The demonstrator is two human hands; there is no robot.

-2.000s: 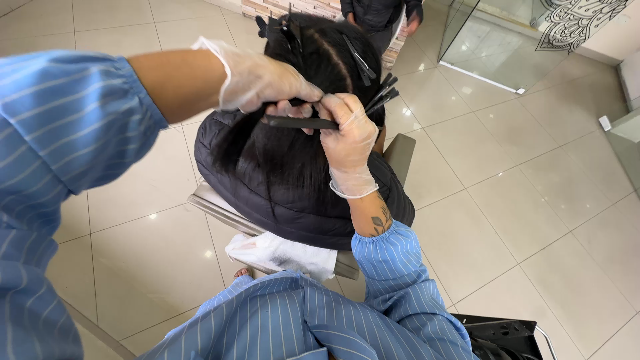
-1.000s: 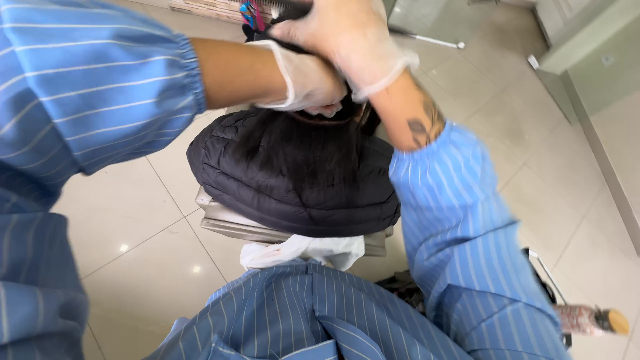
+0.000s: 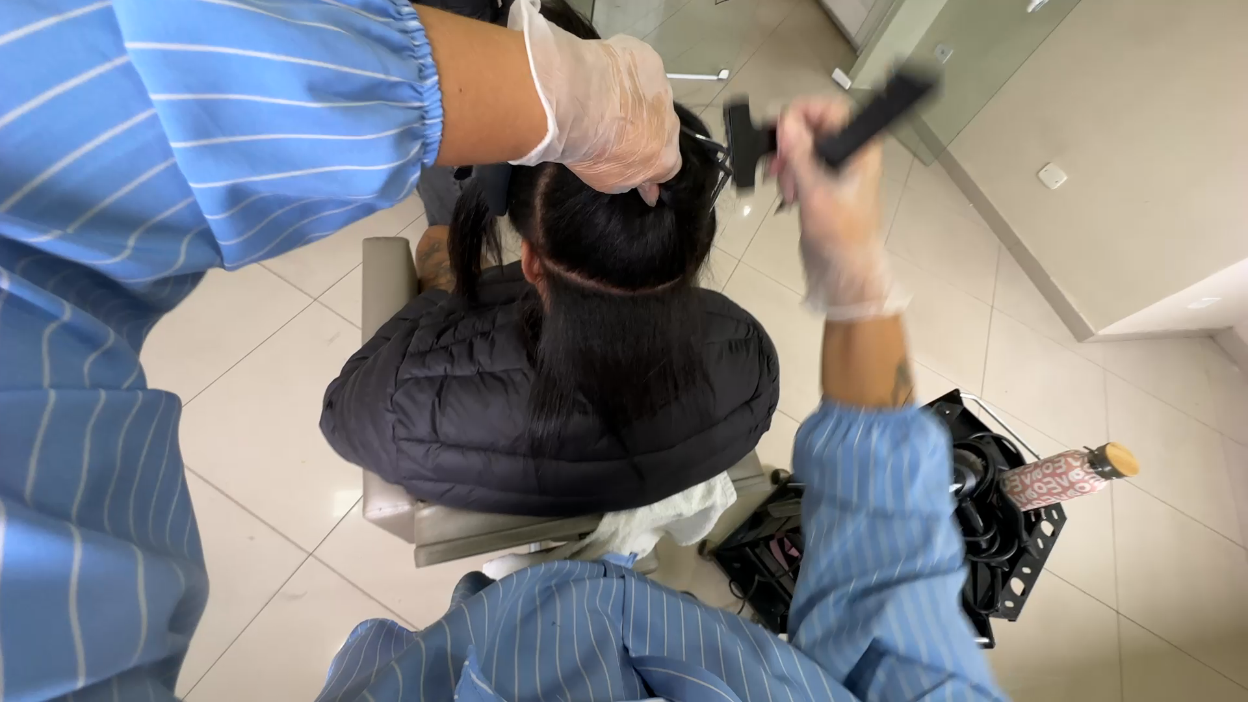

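Dark hair (image 3: 614, 234) of a seated person is parted across the back of the head, with a loose lower section hanging over a black puffer jacket (image 3: 546, 419). My gloved left hand (image 3: 619, 117) is closed on gathered hair at the upper part of the head. Several hair clips (image 3: 714, 156) sit at the right side of the head. Away from the hair, to the right, my gloved right hand (image 3: 834, 185) holds a black-handled tool (image 3: 877, 117), blurred, its exact kind unclear. A black flat piece (image 3: 746, 144) is also by its fingers.
The person sits in a light grey salon chair (image 3: 390, 283) with a white towel (image 3: 673, 512) behind. At lower right, a black trolley (image 3: 1029, 565) holds cabled appliances and a patterned bottle (image 3: 1058, 478). A glass panel (image 3: 985, 58) and wall (image 3: 1131, 195) stand at upper right.
My right hand has moved away from my left hand, out to the right of the head. The parting and the loose lower hair have come into clear view. The view has shifted.
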